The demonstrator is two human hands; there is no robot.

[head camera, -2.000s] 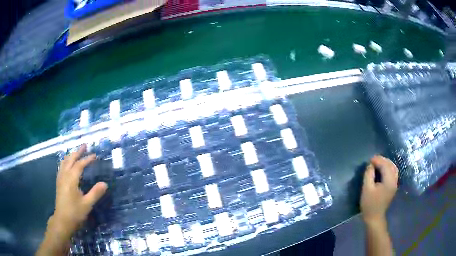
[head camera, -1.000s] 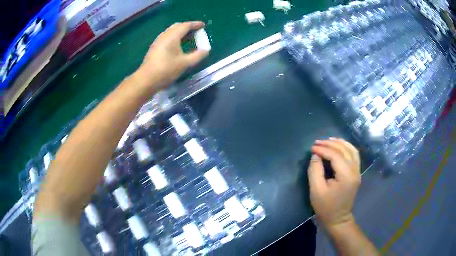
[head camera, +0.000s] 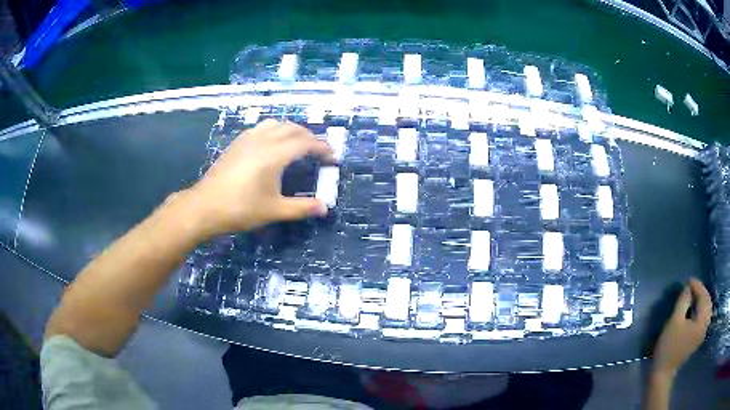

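A clear blister tray (head camera: 440, 264) lies on the dark bench and overlaps the rail and green belt. White parts stand in rows in its middle and right pockets; lower left pockets show no white part. My left hand (head camera: 308, 180) is over the left part of the tray, with a small white part (head camera: 327, 187) between thumb and fingers. Whether that part touches its pocket I cannot tell. My right hand (head camera: 685, 324) is at the bench's right end, fingers curled, with nothing visible in it; its grip is partly hidden.
Two loose white parts (head camera: 663, 96) lie on the green conveyor belt (head camera: 184, 48) at the far right. A stack of clear trays (head camera: 720, 232) is cut off by the right edge. The silver rail (head camera: 144, 102) crosses behind the bench. A blue object (head camera: 56, 28) is at the far left.
My left hand has moved from over the belt back to the tray with the white part. The view has turned left, so the tray is central and the stack is mostly out of view.
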